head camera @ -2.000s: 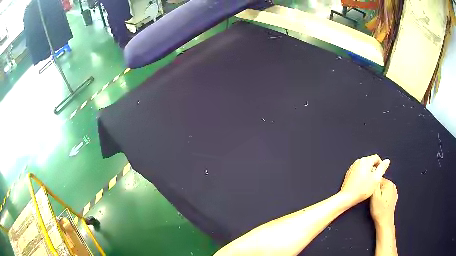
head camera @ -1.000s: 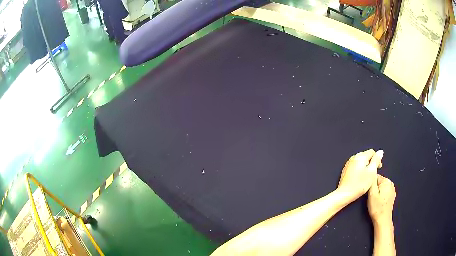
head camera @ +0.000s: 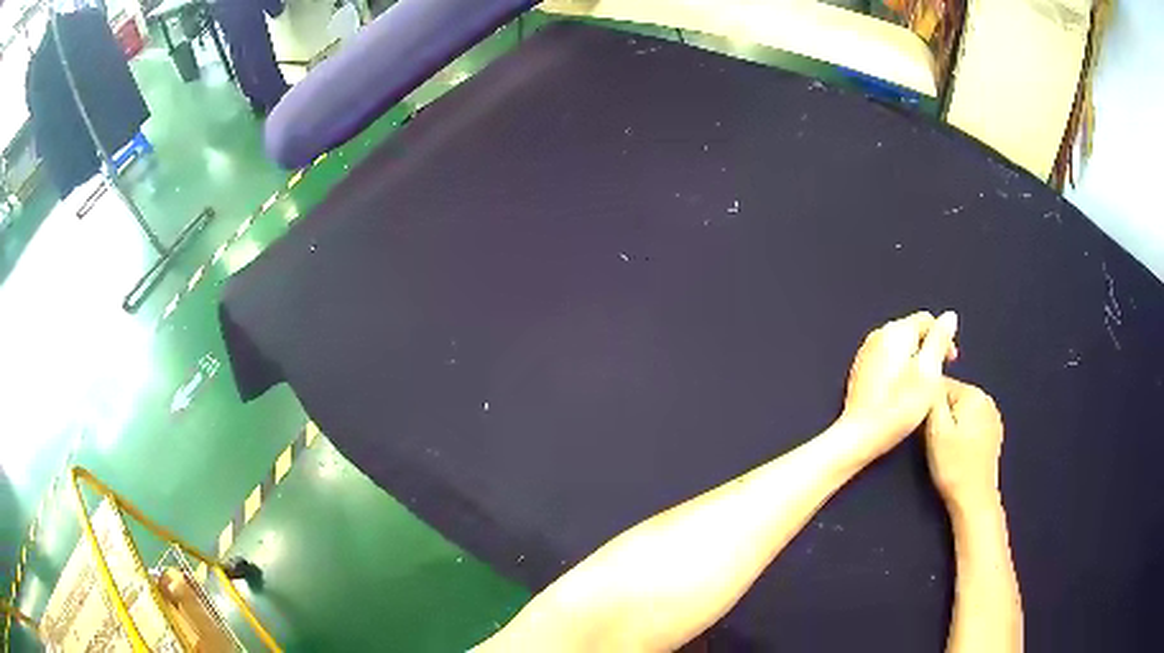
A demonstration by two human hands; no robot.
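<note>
My left hand (head camera: 896, 378) is bare and closed, its fingers curled in. It touches my right hand (head camera: 966, 438), which is also bare and closed, just below and to its right. No object shows in either hand, though the insides of both are hidden. Both hands are over a large dark cloth (head camera: 549, 281) that covers the table. Small pale threads and specks (head camera: 734, 207) lie scattered on the cloth. A corner of the cloth hangs down at the left.
A padded purple bar (head camera: 383, 74) extends above the table's far left edge. Cream panels (head camera: 1017, 77) are at the far right. A yellow-framed cart (head camera: 115, 561) with a brown load stands on the green floor at lower left. A grey stand (head camera: 109, 166) with dark garments is upper left.
Both hands, still together, have moved a little up in the picture. The table, bar and far panels have shifted up and left in the view. Nothing was taken hold of or let go.
</note>
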